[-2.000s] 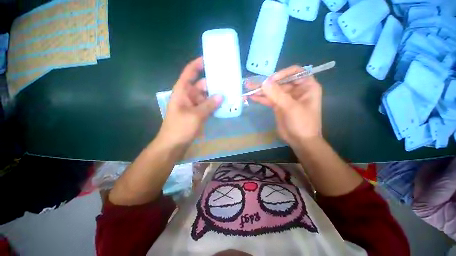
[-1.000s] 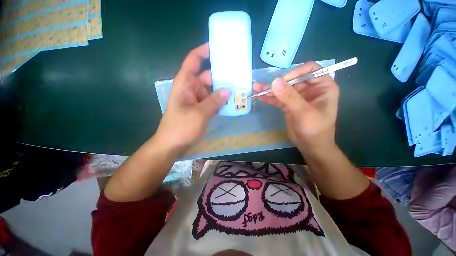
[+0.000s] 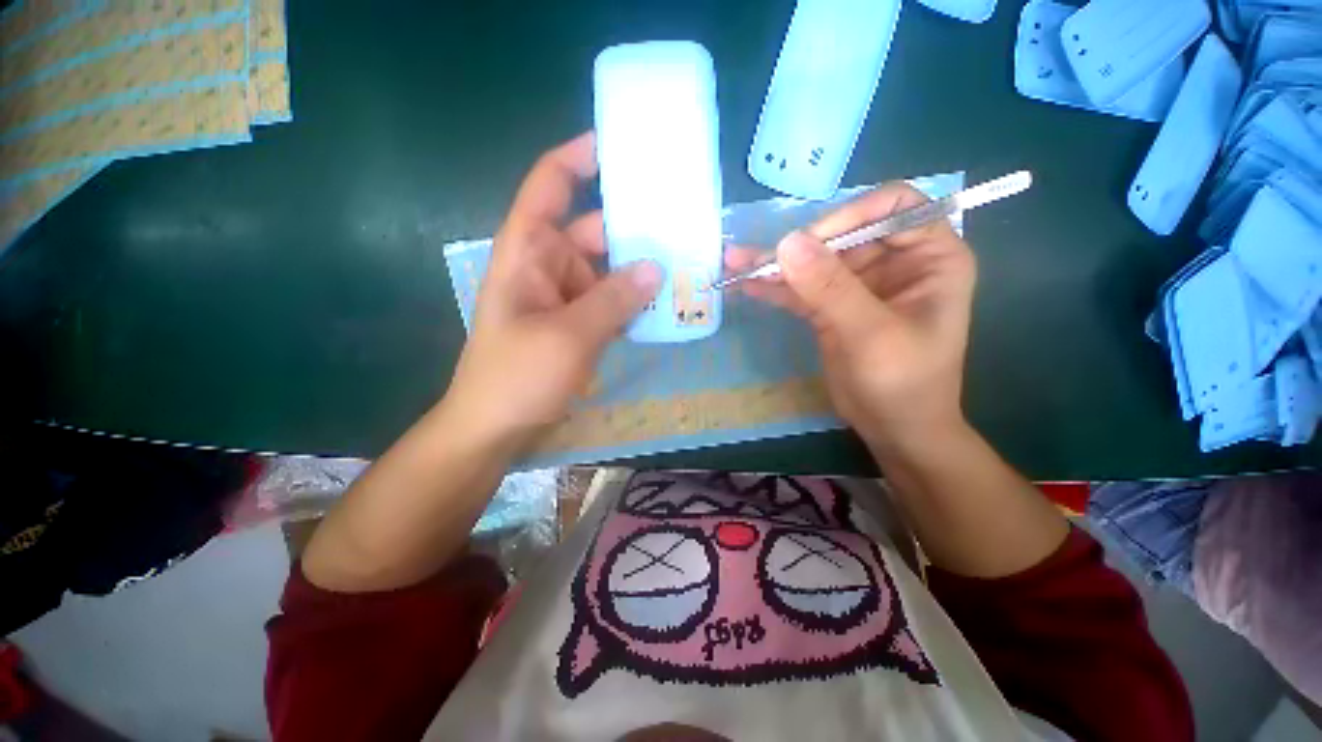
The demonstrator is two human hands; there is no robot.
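My left hand (image 3: 544,312) holds a plastic housing (image 3: 658,174), upright in view and glaring white, with the thumb on its lower left. A small tan adhesive piece (image 3: 692,302) lies at the housing's lower right end, by the dark slots. My right hand (image 3: 892,312) holds silver tweezers (image 3: 928,213) like a pen, their fine tip at the adhesive piece. Whether the tip touches it is hard to tell. The working adhesive sheet (image 3: 696,418) lies under both hands, with a tan strip along its near edge; the hands and housing hide part of it.
A loose housing (image 3: 826,94) lies just beyond the right hand. A pile of housings (image 3: 1261,276) is at the right. Spare adhesive sheets (image 3: 131,73) lie at the far left. The green bench's near edge (image 3: 363,461) runs below the forearms. Clear plastic (image 3: 515,507) shows below it.
The tan piece now shows on the housing's lower end; two seconds ago it was not visible there. The view has shifted. Since one second ago the housing has moved only slightly left and down.
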